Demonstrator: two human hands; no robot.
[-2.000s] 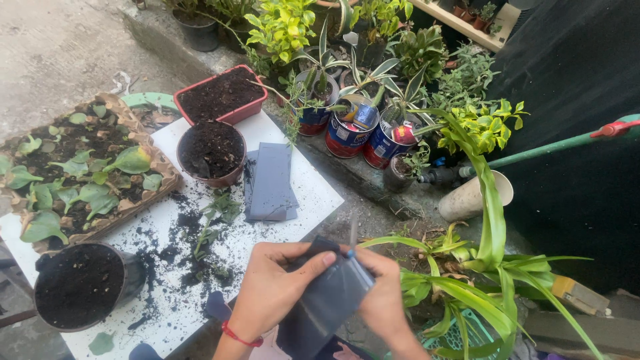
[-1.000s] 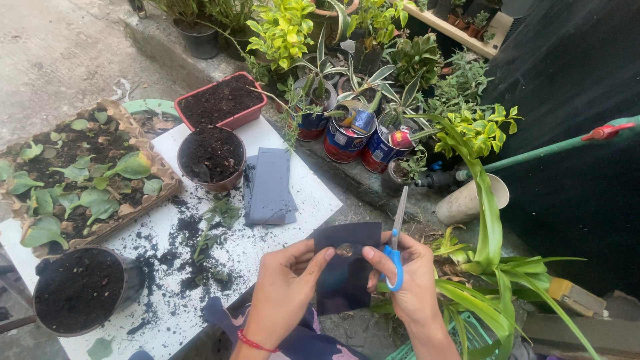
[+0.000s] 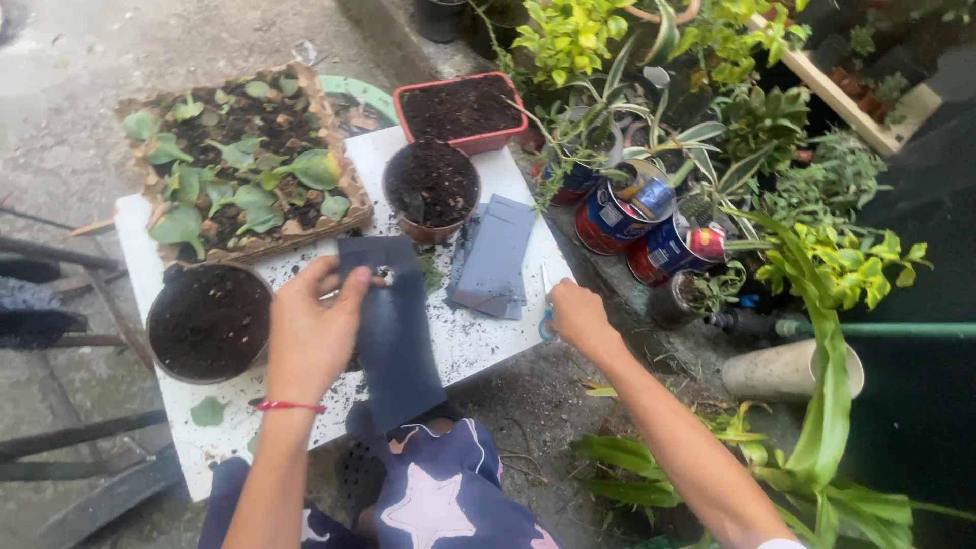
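Note:
My left hand point(image 3: 324, 320), with a red string bracelet at the wrist, grips a dark plastic strip point(image 3: 396, 343) near its top, where a small hole shows by the fingertips. At the right edge of the white board point(image 3: 473, 343), my right hand point(image 3: 576, 316) is closed around blue-handled scissors point(image 3: 546, 324), their blades pointing away from me. A stack of grey plastic strips point(image 3: 496, 259) lies on the board between my hands. Behind it stands a round brown pot of soil point(image 3: 432, 187); another soil-filled pot point(image 3: 210, 324) is left of my left hand.
A cardboard tray point(image 3: 335, 152) of leafy cuttings in soil covers the back left of the board. A red rectangular planter point(image 3: 499, 137) sits at the back. Reused tins with plants point(image 3: 610, 217) line the right side, near a pale tube point(image 3: 785, 370) and long-leaved plants point(image 3: 823, 412).
My hands have moved apart: the right, with the scissors, is now at the board's right edge. The left has moved left and holds the strip over the board alone.

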